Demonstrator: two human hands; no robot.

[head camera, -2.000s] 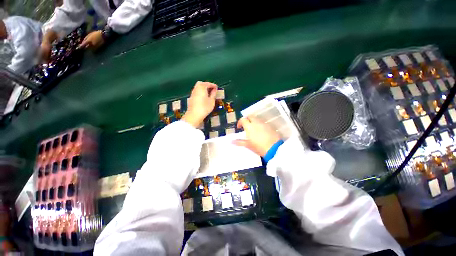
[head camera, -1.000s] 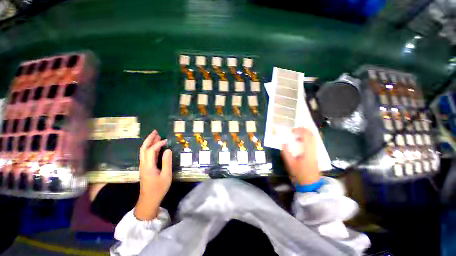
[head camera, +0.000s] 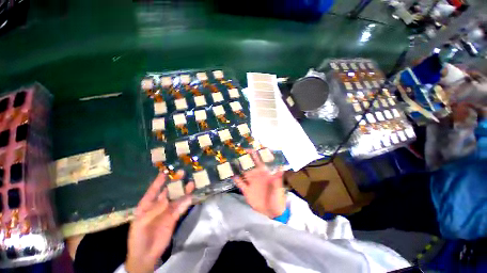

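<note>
A clear blister tray with rows of white-covered modules and orange flex tails lies tilted in front of me. My left hand is at its near left corner, fingers spread at the edge. My right hand, with a blue wrist band, is at the near right edge, fingertips over the tray's rim. Both hands seem to hold the tray; the thumbs' exact contact is blurred. A label sheet with a grid of rectangles lies right of the tray, over white sheets.
A pink-layered stack of trays with black modules stands left. A beige paper label lies beside it. A round black mesh device and a stack of covered trays stand right. A cardboard box is below the bench edge. People are at far right.
The view has swung right. The sheet that my right hand touched now lies free of it. Both hands have come to the tray's near edge, and the tray now sits tilted.
</note>
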